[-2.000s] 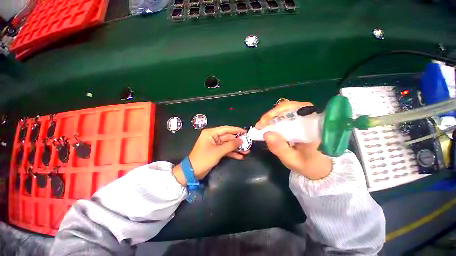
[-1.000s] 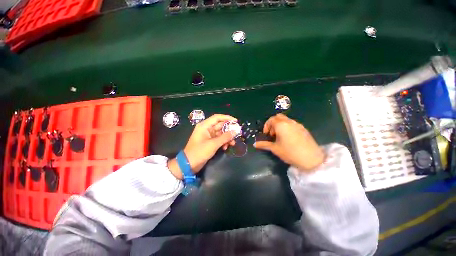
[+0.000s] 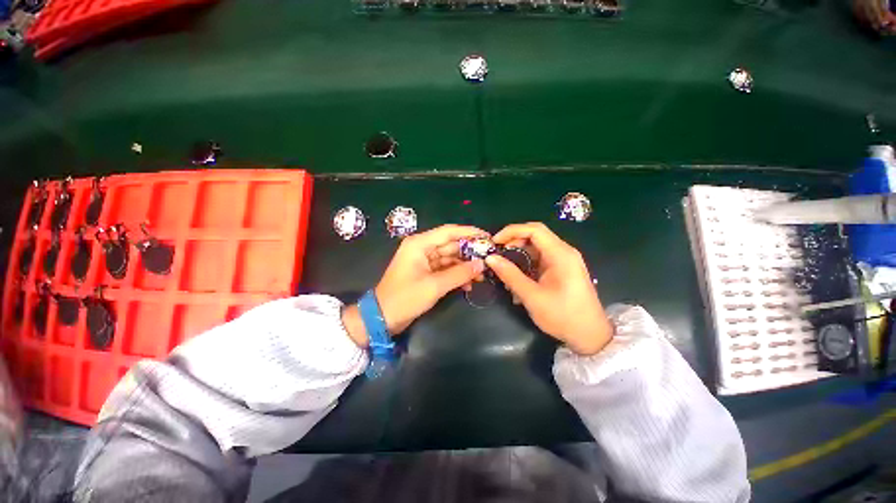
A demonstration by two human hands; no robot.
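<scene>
My left hand (image 3: 424, 275), with a blue wrist strap, holds a silver-white round module (image 3: 477, 248) between thumb and fingers. My right hand (image 3: 552, 285) holds a dark round display (image 3: 515, 259) close against the module's right side. The fingertips of both hands nearly meet; the contact between the two parts is partly hidden. A thin dark ring (image 3: 480, 293) shows on the dark mat just below the fingers. Two silver-white modules (image 3: 349, 222) (image 3: 401, 222) lie left of my hands, and another module (image 3: 574, 206) lies above my right hand.
A red compartment tray (image 3: 236, 232) with black discs in its left pockets is at left. A white sheet (image 3: 705, 285) with rows of small marks is at right, with a translucent syringe (image 3: 835, 210) over it. The green belt (image 3: 589, 108) carries scattered modules and dark round parts.
The syringe has left my right hand and now rests at right. My right hand has taken hold of a dark disc and moved in against the module in my left hand.
</scene>
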